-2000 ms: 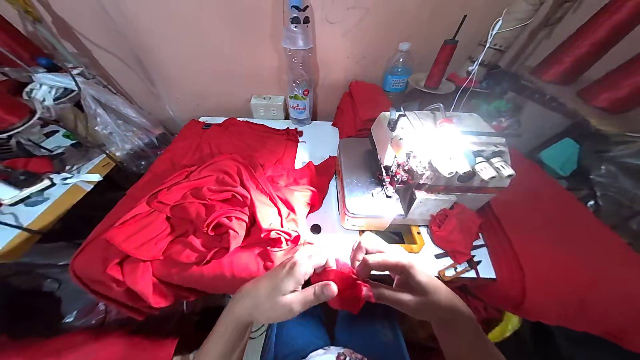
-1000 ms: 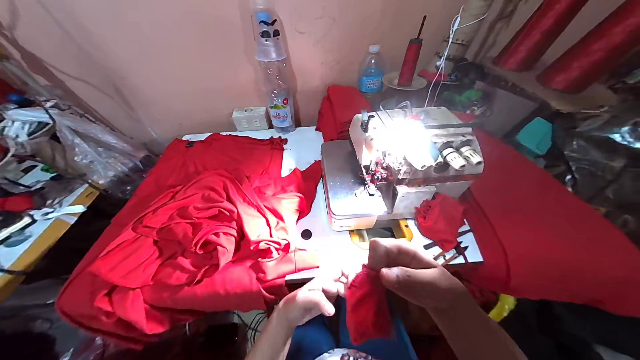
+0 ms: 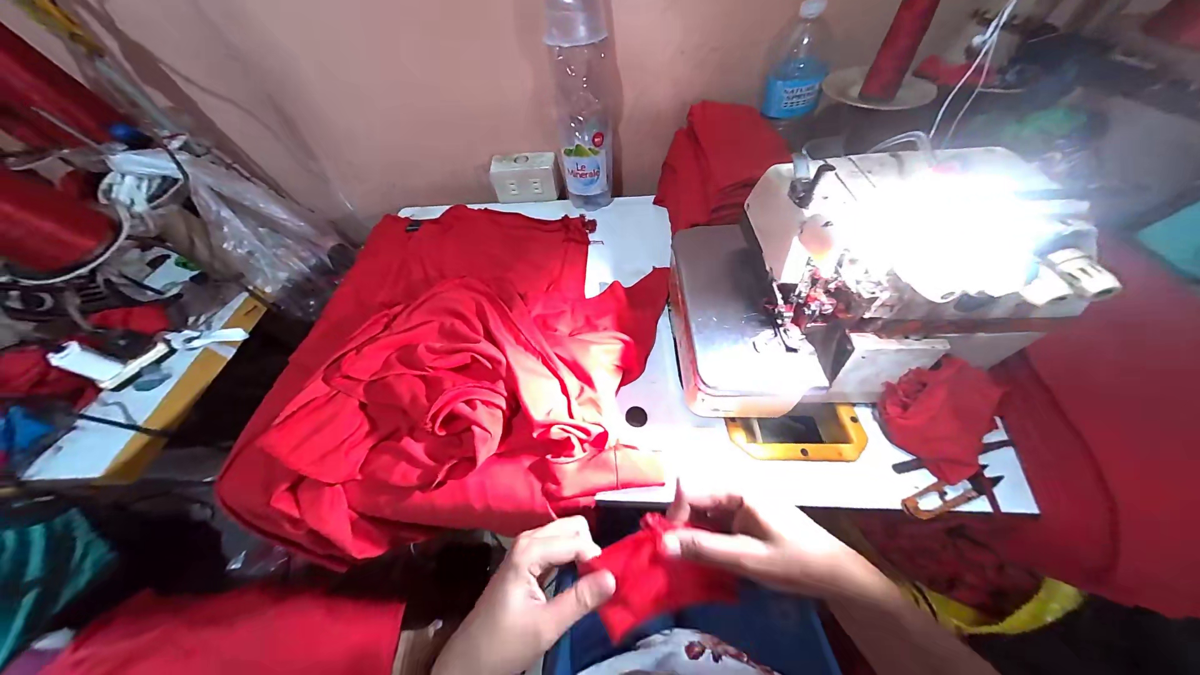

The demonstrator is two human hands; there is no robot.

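Between my hands, above my lap, is a small piece of red fabric (image 3: 647, 581), partly blurred. My left hand (image 3: 539, 591) pinches its left edge between thumb and fingers. The thumb and fingers of my right hand (image 3: 750, 544) grip its upper right part. A large heap of red fabric (image 3: 450, 394) lies on the white table (image 3: 647, 398) to the left. Right of the heap stands an overlock sewing machine (image 3: 872, 272), its lamp glaring. A crumpled red cloth (image 3: 942, 412) lies at the machine's front right, beside thread snips (image 3: 947, 497).
Folded red cloth (image 3: 722, 159), a clear plastic bottle (image 3: 584, 122) and a socket box (image 3: 523, 177) stand along the wall. A blue-liquid bottle (image 3: 795, 75) is behind the machine. Red fabric (image 3: 1116, 412) hangs at the right. A cluttered side table (image 3: 178, 384) is at the left.
The small red piece hung down from my fingers a second ago; now it is spread sideways between both hands. The view has shifted.
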